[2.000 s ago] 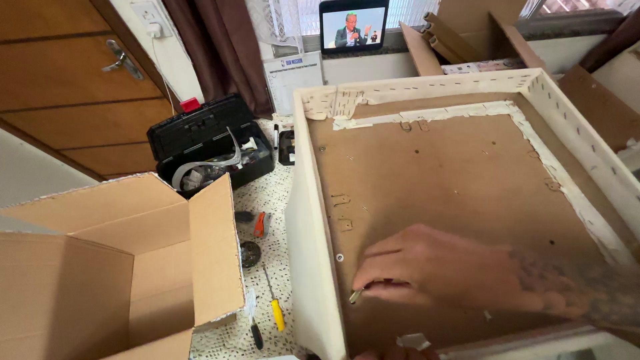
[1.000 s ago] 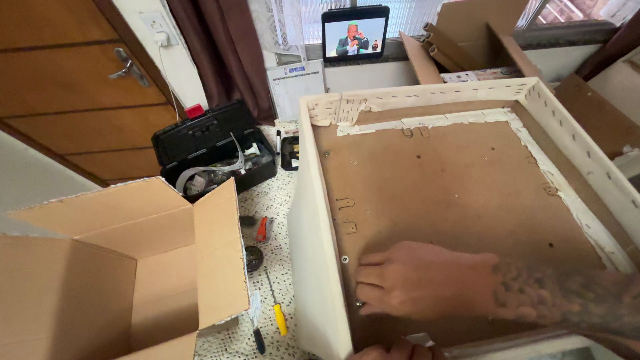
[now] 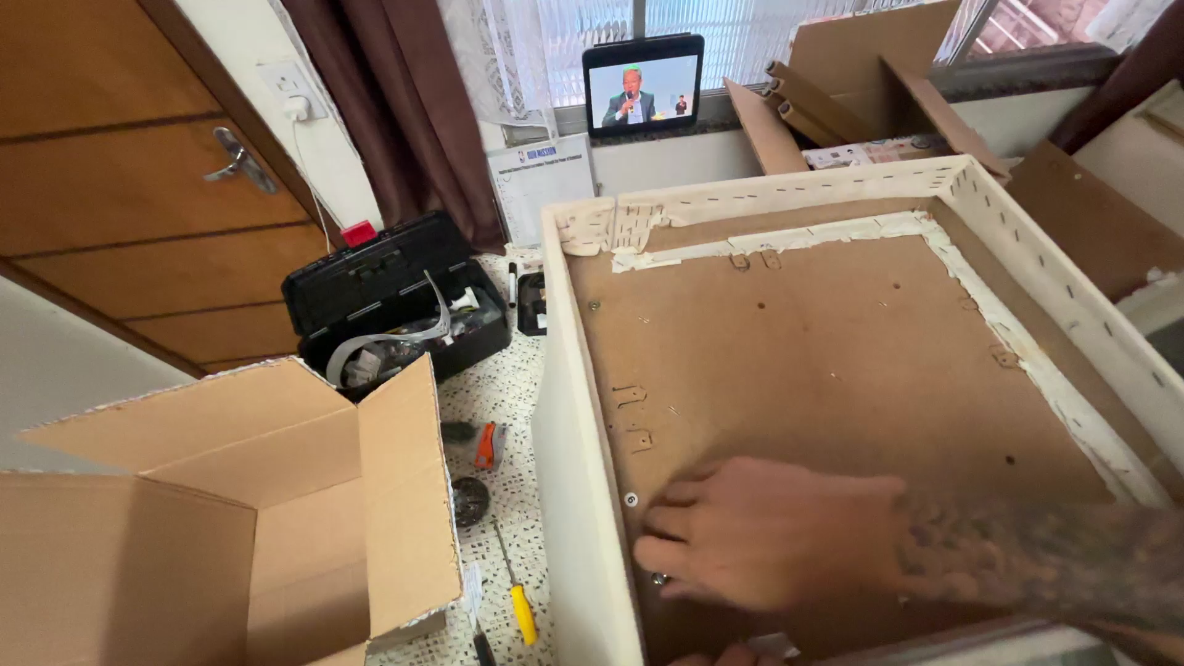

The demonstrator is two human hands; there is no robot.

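Note:
A large upholstered panel (image 3: 814,351) lies with its brown board facing up, framed by raised cream fabric edges fixed with staples. My right hand (image 3: 768,536) reaches in from the right, palm down, low on the board near its left edge. Its fingertips are at a small shiny metal part (image 3: 659,579); whether they grip it cannot be told. Just above the fingers sits a small round white piece with a mark (image 3: 631,499). Of my left hand (image 3: 731,657) only some fingers show at the bottom edge, beside a small pale scrap (image 3: 772,645); the rest is out of view.
At the left stands an open cardboard box (image 3: 407,499), with an open black toolbox (image 3: 398,305) behind it. A yellow-handled screwdriver (image 3: 523,612) and an orange tool (image 3: 487,446) lie between box and panel. A tablet (image 3: 644,88) and another cardboard box (image 3: 860,65) stand at the back.
My right hand, earlier pinching a small pale or metallic piece, now lies flatter over the board near the same spot. Fingers of my left hand remain at the bottom edge.

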